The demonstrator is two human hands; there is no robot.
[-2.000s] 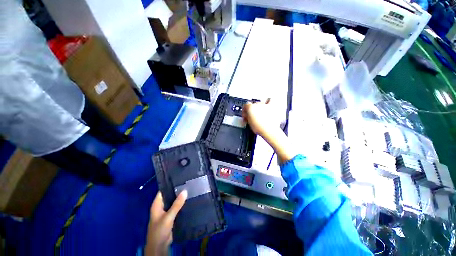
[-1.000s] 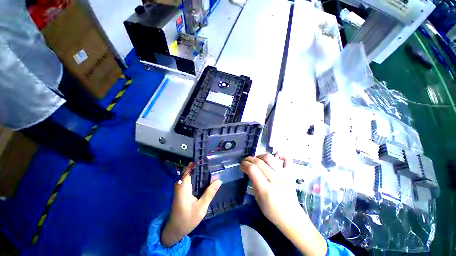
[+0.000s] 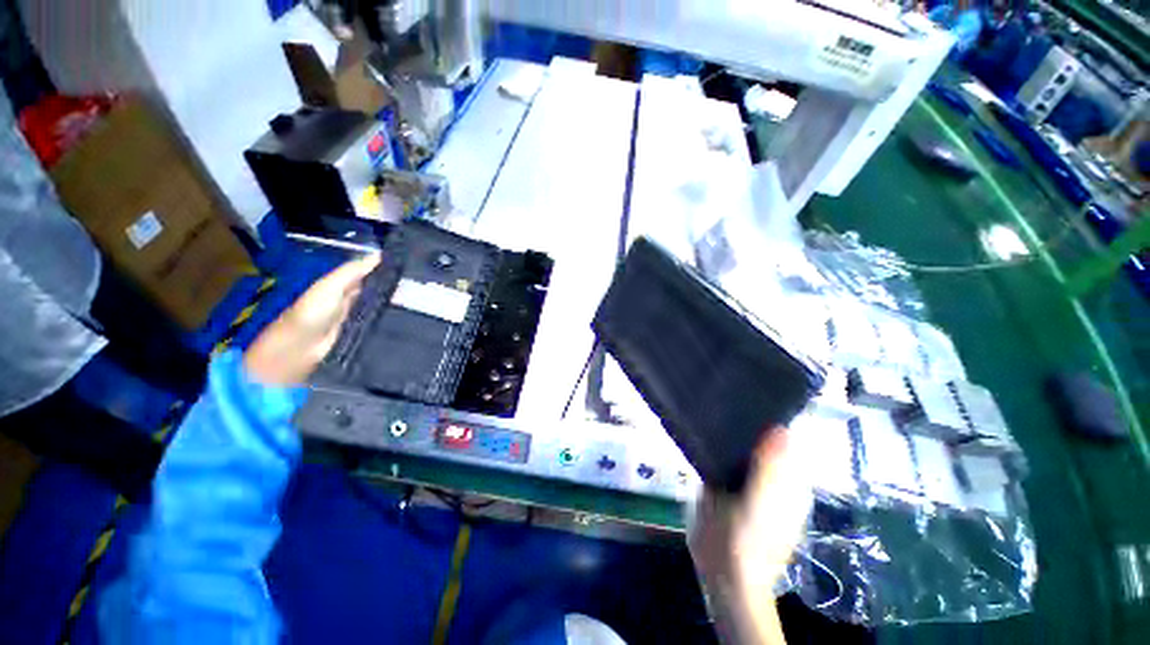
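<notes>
My left hand (image 3: 312, 321) holds the left edge of a black housing shell (image 3: 401, 350) at the front left of the white machine. The shell is open side up, with a round feature and a bright metal plate (image 3: 433, 300) inside. It is beside or partly over a black fixture (image 3: 507, 330) that shows at its right. My right hand (image 3: 753, 514) grips the lower end of a second black shell (image 3: 706, 359), raised over the machine's right part and tilted, smooth face towards me. Whether it has a plate is hidden.
Stacks of bagged plates (image 3: 927, 410) lie at the right on clear plastic (image 3: 921, 567). A small black box (image 3: 303, 170) stands left of the machine (image 3: 568, 164). A gantry crosses the back. A person's sleeve (image 3: 44, 284) and a brown carton (image 3: 158, 227) are at the left.
My hands have separated. The shell they both held is now turned smooth side towards me in my right hand, further right. My left hand has moved to the other shell, which is shifted left, exposing the fixture.
</notes>
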